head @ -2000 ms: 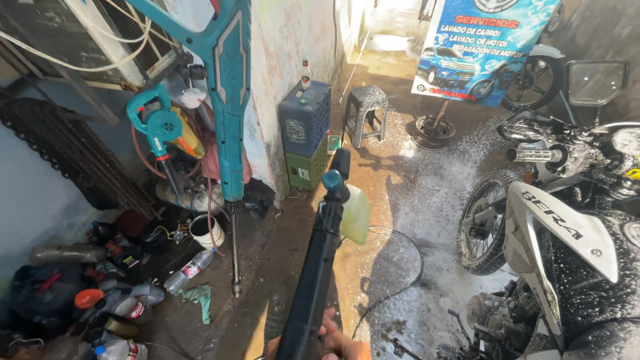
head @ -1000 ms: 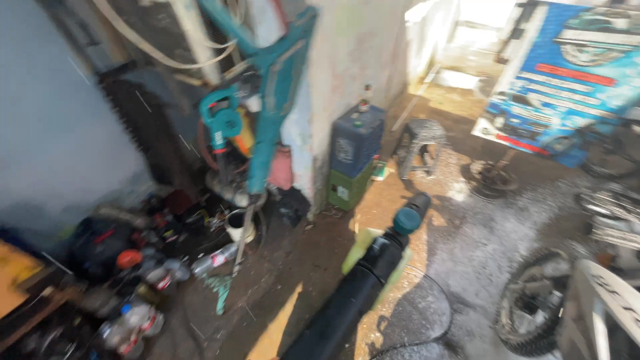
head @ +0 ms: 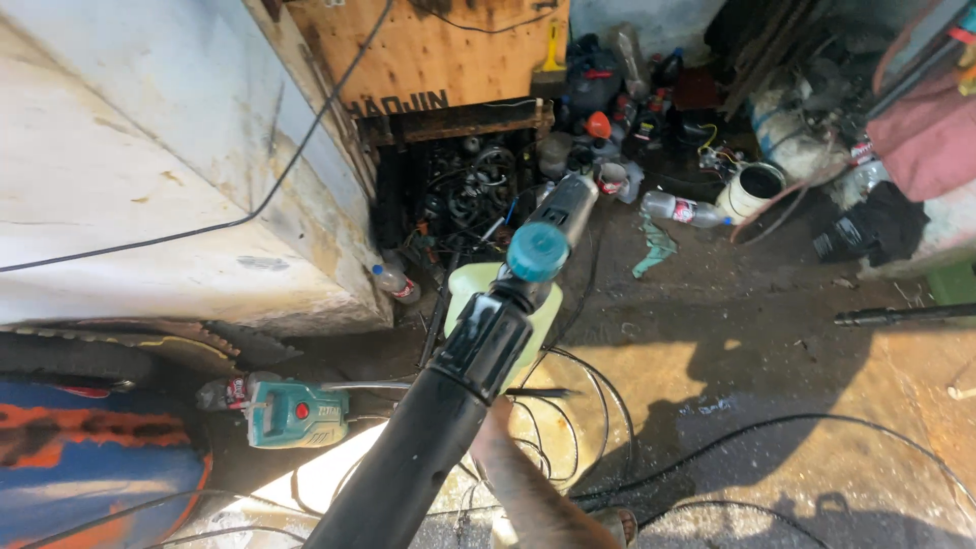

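Observation:
A black spray lance (head: 427, 450) with a foam nozzle (head: 572, 202) and teal cap (head: 537, 252) crosses the view from the lower left to the upper middle. Beneath the cap hangs a pale green plastic bottle (head: 467, 290). A bare forearm, apparently my right, rises from the lower edge to the underside of the bottle and lance; the hand (head: 497, 415) is mostly hidden there, so its grip does not show. My left hand is out of view. To the left, a teal Total power machine (head: 299, 414) with a red button lies near the floor.
Black hose loops (head: 610, 396) lie across the wet floor. Left stand a wall corner (head: 335, 267) and a blue and orange drum (head: 99, 473). Ahead are a plywood panel (head: 442, 53), metal parts (head: 473, 183), a plastic bottle (head: 682, 210) and a white bucket (head: 751, 191). A foot (head: 627, 526) shows below.
The view has swung far to the left; the motorcycle and banner have left it. The lance, earlier alongside falling spray near the motorcycle, now points toward the clutter by the plywood panel.

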